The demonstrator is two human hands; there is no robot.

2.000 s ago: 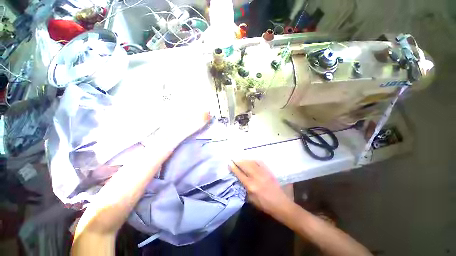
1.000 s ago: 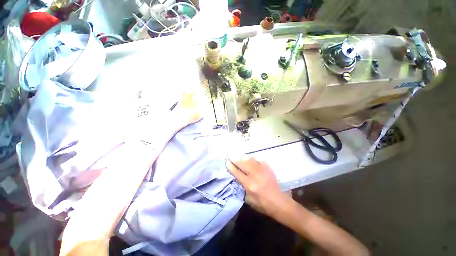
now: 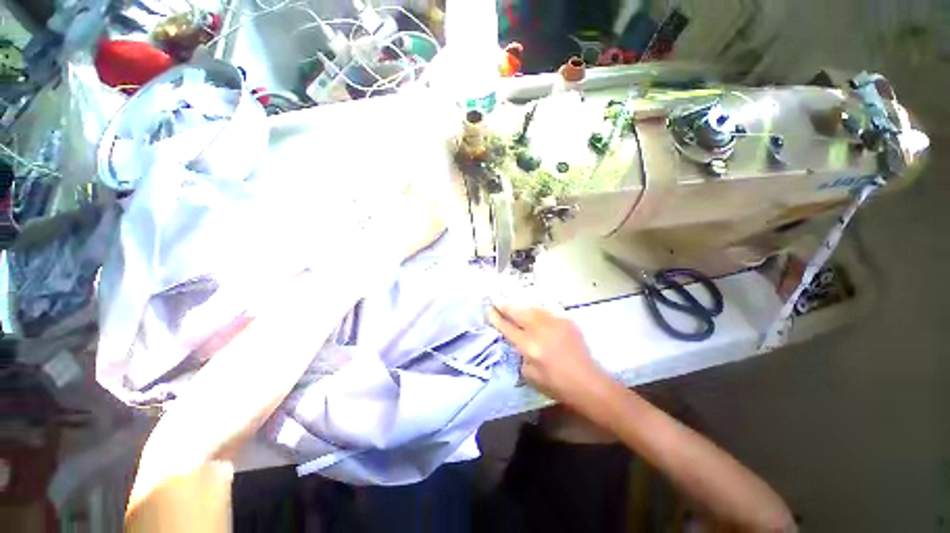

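The pale lavender-grey garment (image 3: 417, 323) lies bunched on the white table left of and in front of the needle, partly hanging over the front edge. The presser foot and needle area (image 3: 518, 257) is at the left end of the cream sewing machine (image 3: 708, 156). My right hand (image 3: 544, 346) grips the garment edge between thumb and fingers, just in front of the presser foot. My left hand (image 3: 417, 224) rests over the cloth left of the needle; glare washes out its fingers, so its grip cannot be told.
Black-handled scissors (image 3: 682, 302) lie right of the needle. A tape measure (image 3: 823, 260) hangs from the machine's right end. A round tub (image 3: 188, 125) of cloth pieces stands back left, beside a red container (image 3: 133, 65). Thread spools (image 3: 571, 69) and tangled white cables are behind.
My right hand and the garment edge have moved slightly nearer the presser foot. The cloth hanging over the front edge is pulled up somewhat. The camera view has also shifted.
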